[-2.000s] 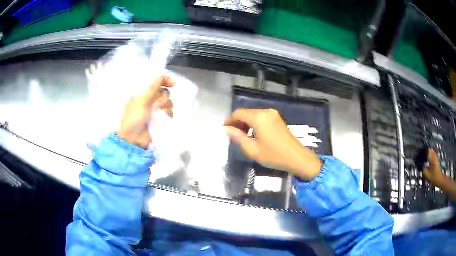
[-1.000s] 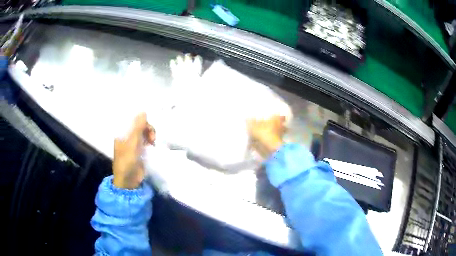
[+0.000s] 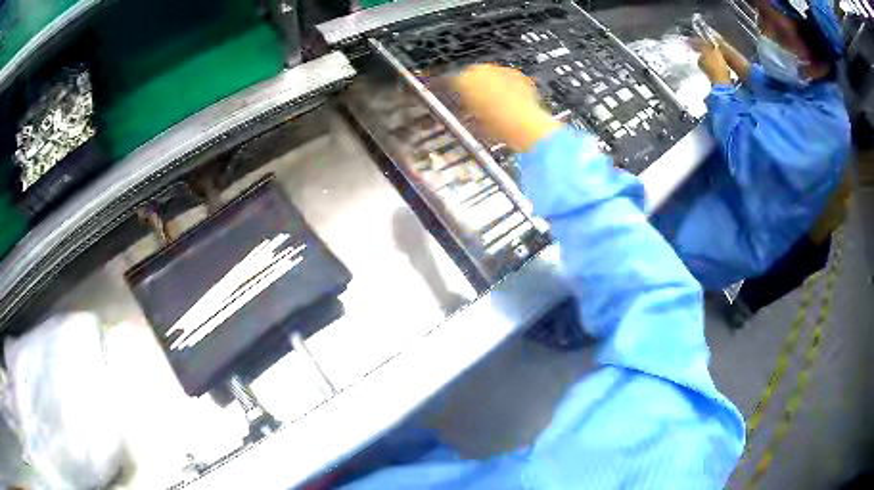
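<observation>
My right hand [image 3: 503, 103] is blurred and reaches over the upper left part of the large black fixture plate [image 3: 599, 91], near its metal bar. The fingers are too unclear to tell whether they touch or hold anything. My left hand is not in view. A shallow black tray [image 3: 196, 278] lies on the shiny metal surface, with several thin white strips [image 3: 235, 292] side by side in it. The plate carries many small grey and white rectangles.
A white plastic bag [image 3: 62, 392] lies at the lower left, cut off by the edge. A black bin [image 3: 57, 187] of silvery-white pieces stands on the green shelf [image 3: 177, 86]. A person in a blue smock [image 3: 767, 172] works at the right beside a clear bag [image 3: 671, 62].
The view has turned right. My left hand has left the picture. My right hand has moved from the white bag to the fixture plate. The neighbouring person has come into view.
</observation>
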